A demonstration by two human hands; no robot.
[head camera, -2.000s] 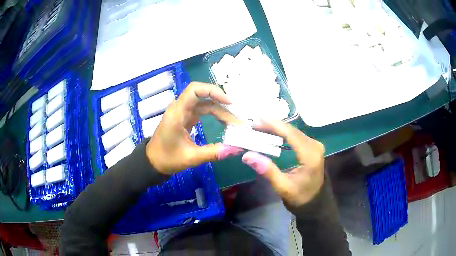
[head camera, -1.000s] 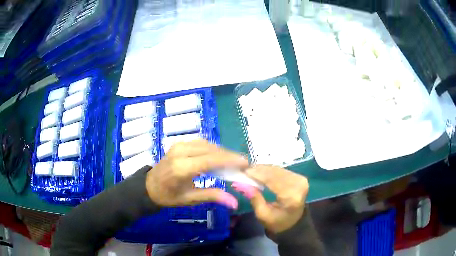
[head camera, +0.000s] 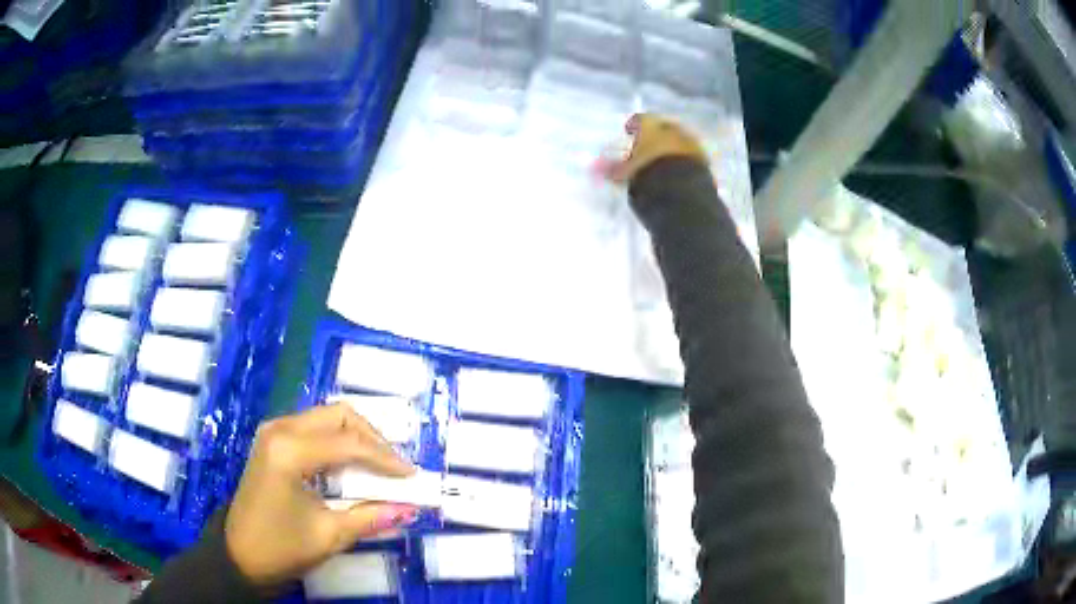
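Note:
My left hand [head camera: 309, 493] is over the middle blue tray [head camera: 569, 472], with thumb and index tips pinched around a white piece [head camera: 415, 486] that looks like a housing. The piece lies across the tray's middle, by the right column's housing [head camera: 490, 503]; whether it touches the tray is unclear. My right hand [head camera: 655, 148] is stretched far forward over the pale compartment tray [head camera: 519, 201], with pink on its thumb tip. Its fingertips are small and blurred, and I cannot tell if they hold anything.
A second blue tray of housings [head camera: 283, 266] is at left, with stacked blue trays [head camera: 254, 142] behind. The clear parts box [head camera: 670, 507] is partly hidden by my right forearm. A liner sheet with pale pieces [head camera: 826, 354] is at right. A blurred whitish band crosses the upper right.
My hands have parted. The left moved left and down over the tray with a white piece; the right reached forward and away. The view has shifted, showing more of the bench's far side.

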